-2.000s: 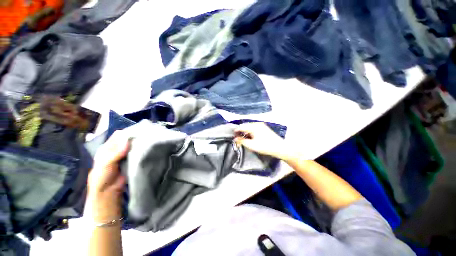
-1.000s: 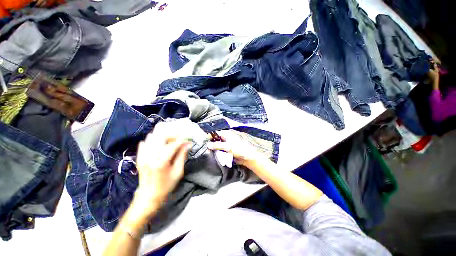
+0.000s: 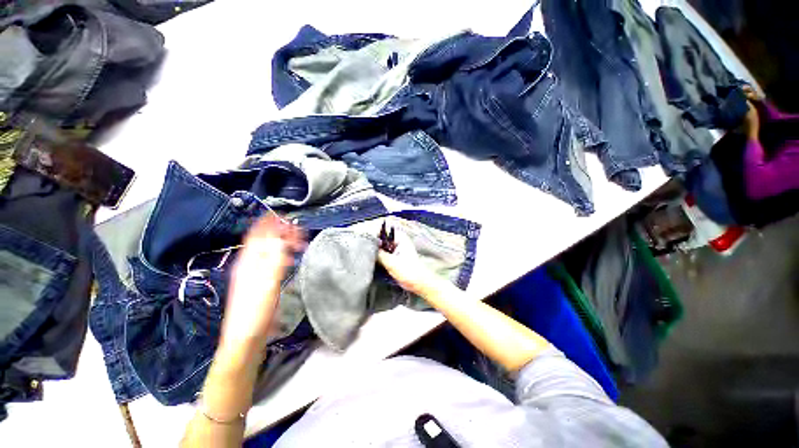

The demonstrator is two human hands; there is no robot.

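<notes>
A dark blue denim garment with a white cord bow lies in front of me, partly turned to its pale inner side. My left hand is blurred over the middle of the garment; whether its fingers hold cloth cannot be told. My right hand is at the right edge of the pale part, holding small dark thread snips whose tips point up and away from me.
More blue denim garments lie on the white table at the far side. Grey-black garments and a smartphone are at the left. Blue and green crates stand beyond the right edge. A person in magenta is at far right.
The pale cloth was spread between both hands, then bunched, and now hangs lower between them. The snips now show clearly in my right hand. The view has shifted slightly.
</notes>
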